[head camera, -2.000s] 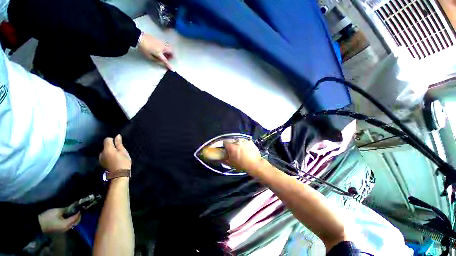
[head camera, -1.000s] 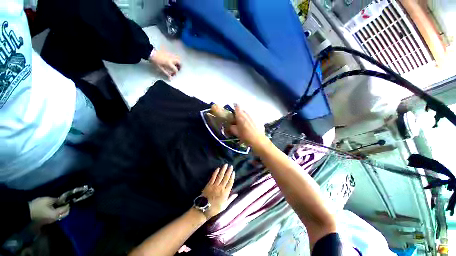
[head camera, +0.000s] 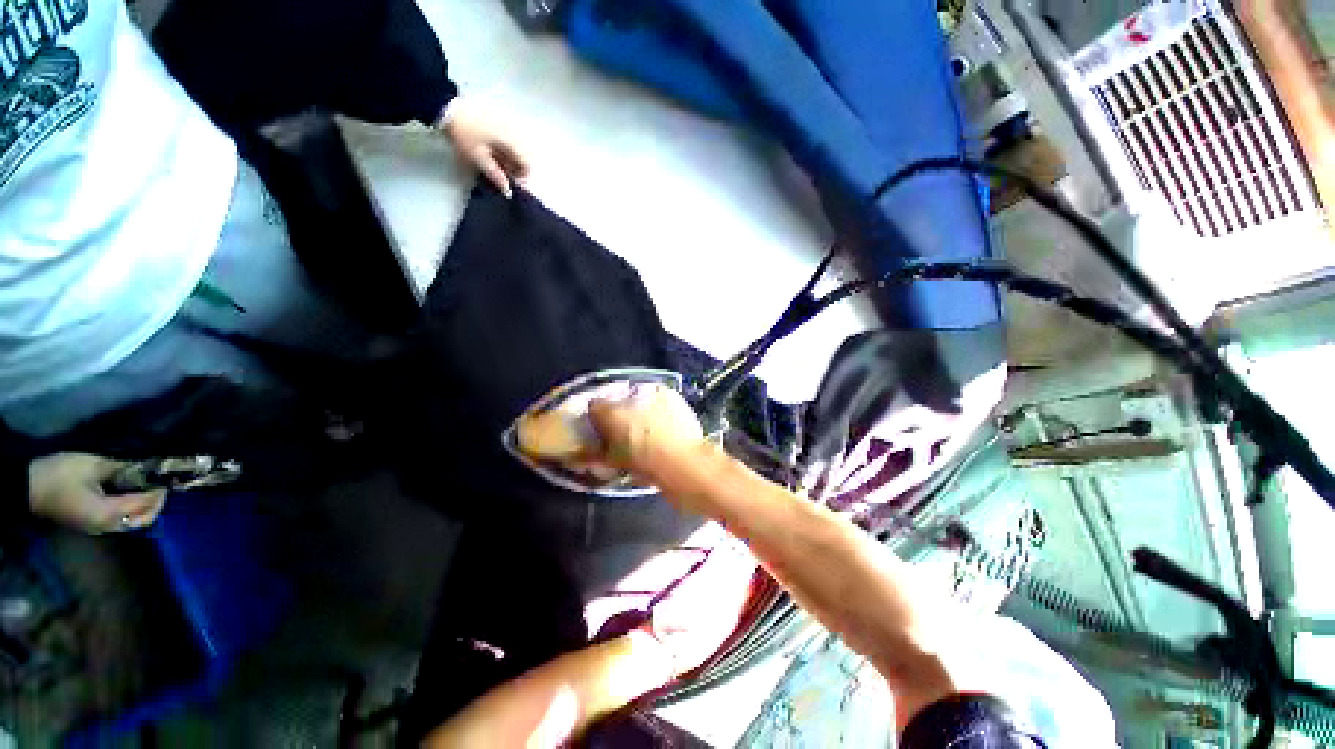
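Observation:
A dark garment (head camera: 549, 293) lies over the table, its far corner narrowing toward another person's fingers. My right hand (head camera: 630, 433) is closed on the tan handle of a steam iron (head camera: 562, 465), which is on the dark cloth with its tip pointing left. My left hand (head camera: 700, 593) is blurred and washed out at the shiny pinkish lining (head camera: 637, 574) along the near edge; its fingers and grip cannot be made out. Grey-green shiny cloth (head camera: 820, 702) lies at the lower right.
The white table (head camera: 615, 161) shows beyond the garment. Blue padded arms (head camera: 835, 103) lie at the far side. Black hoses (head camera: 1083, 307) run from the iron to the right. A person (head camera: 110, 220) stands left, one hand at the cloth corner, the other holding a small dark object (head camera: 176, 473).
The iron has moved left and nearer. My left hand has gone from flat on the dark cloth to the lining. The other person's hand has come to the garment's far corner.

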